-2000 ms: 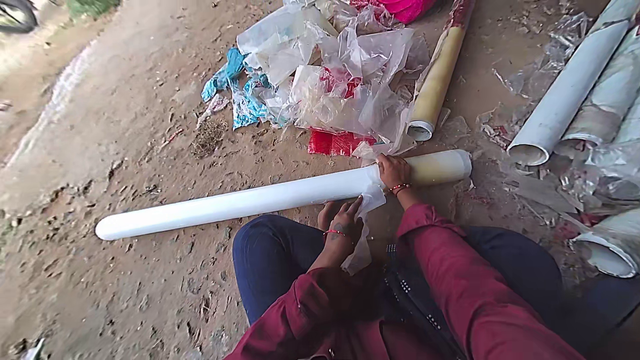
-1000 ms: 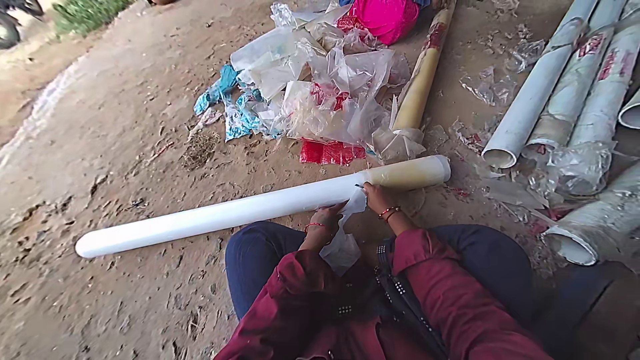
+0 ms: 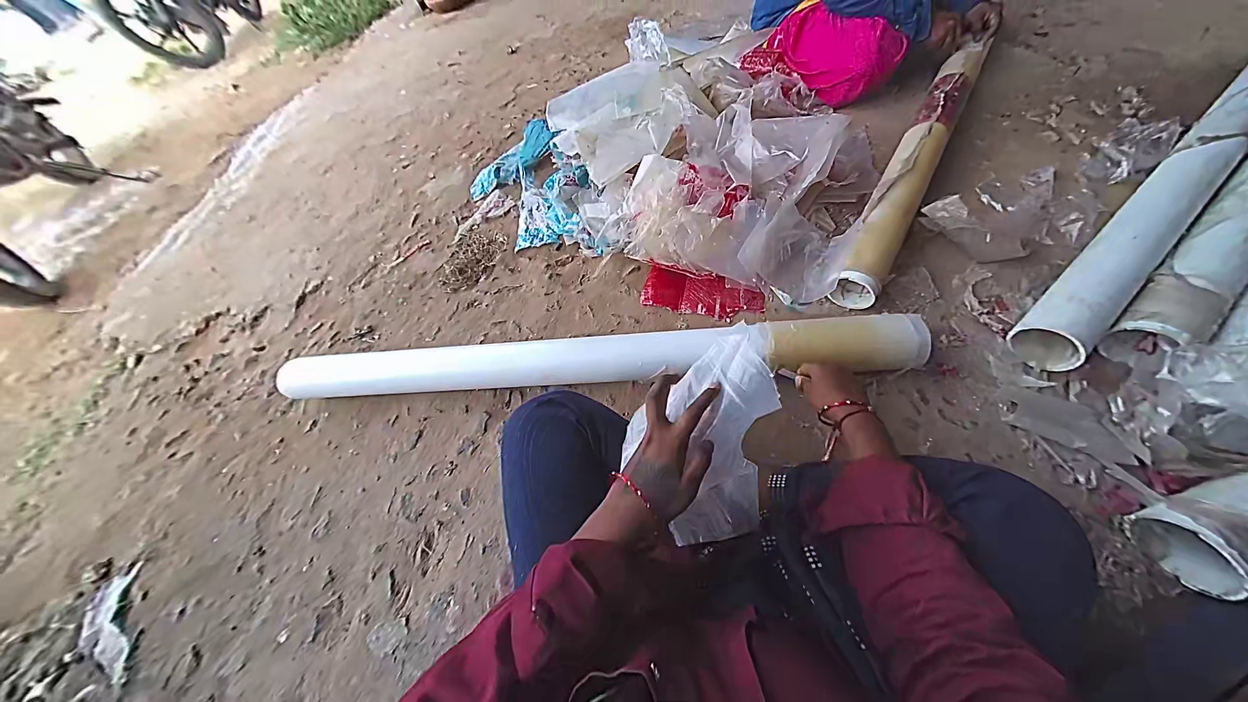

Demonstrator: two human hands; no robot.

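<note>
A long white roll (image 3: 507, 359) lies across the ground in front of my knees, its right end yellowish. From it a thin whitish plastic sheet (image 3: 726, 439) hangs toward my lap. My left hand (image 3: 673, 448) rests against that sheet with its fingers spread; whether it grips any of it is unclear. Just under the yellowish part, my right hand (image 3: 829, 385) is closed around a small thin object, too small to identify, whose tip points left along the roll.
Crumpled plastic film (image 3: 682, 175) lies heaped beyond the roll. Another person in blue and pink (image 3: 843, 54) touches a yellowish tube (image 3: 902, 195). Several pale tubes (image 3: 1131, 253) lie at right, with plastic scraps around them. Motorcycles (image 3: 39, 132) stand at far left.
My left hand has opened its fingers over the sheet, and more of the sheet hangs loose from the roll. The other person's hands have come into view.
</note>
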